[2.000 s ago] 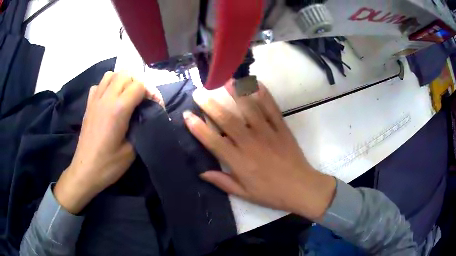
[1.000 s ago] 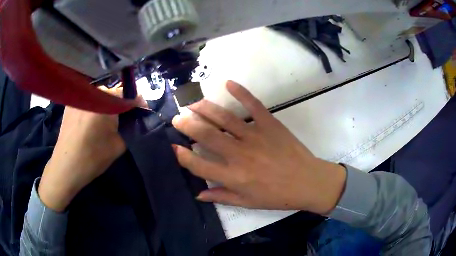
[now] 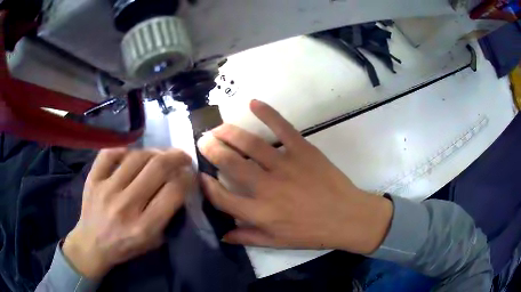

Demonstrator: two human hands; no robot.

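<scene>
My left hand (image 3: 131, 205) has its fingers bent and closed on the dark garment panel (image 3: 208, 262), just in front of the needle area. A white piece (image 3: 197, 214) shows beside its fingertips and runs down over the dark cloth. My right hand (image 3: 297, 188) lies palm down, fingers spread, its fingertips at the cloth's right edge near the small tan block (image 3: 205, 118). The presser foot and needle (image 3: 163, 102) are small and glare-lit behind my left fingertips. The cloth under both hands is partly hidden.
The sewing machine head (image 3: 274, 28) spans the top, with a ribbed knob (image 3: 156, 48) and a red guard (image 3: 51, 122) at left. Cut dark strips (image 3: 365, 48) lie behind my right hand. The white tabletop (image 3: 354, 148) has a dark seam. Dark cloth hangs at right (image 3: 491, 165).
My left hand has come out from behind the red guard, nearer to me and to the right. The white piece now shows by it. My right hand has barely moved over the last second.
</scene>
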